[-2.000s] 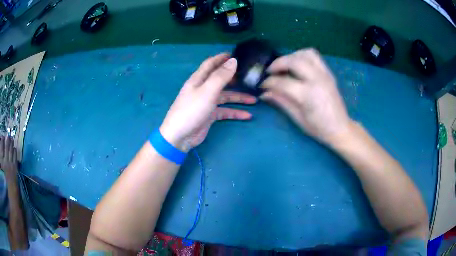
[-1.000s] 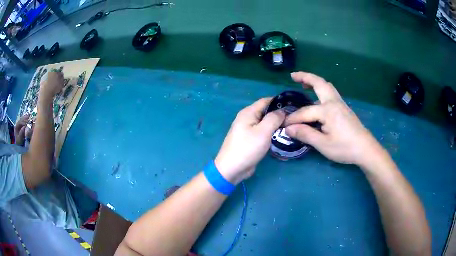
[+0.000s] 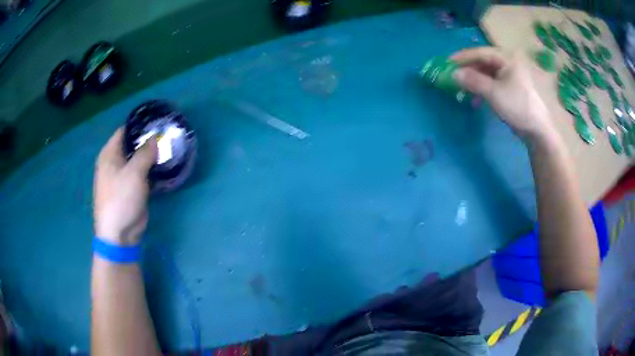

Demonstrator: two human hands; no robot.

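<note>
My left hand (image 3: 125,181), with a blue band on the wrist, holds a round black housing (image 3: 182,147) over the left part of the bench mat. Its thumb lies over the open side, by a white patch inside. My right hand (image 3: 503,87) is at the right, beside the cardboard sheet, and grips a green circuit board (image 3: 440,74) between thumb and fingers. The board is blurred.
A cardboard sheet (image 3: 519,29) with many loose green boards lies at the right. Black housings (image 3: 104,67) stand on the dark green conveyor (image 3: 202,35) along the back. A blue container (image 3: 519,268) is below the bench edge at the right.
The view has swung right. My hands have parted; my left hand keeps the housing, and my right hand has left it and now holds a green board near the cardboard.
</note>
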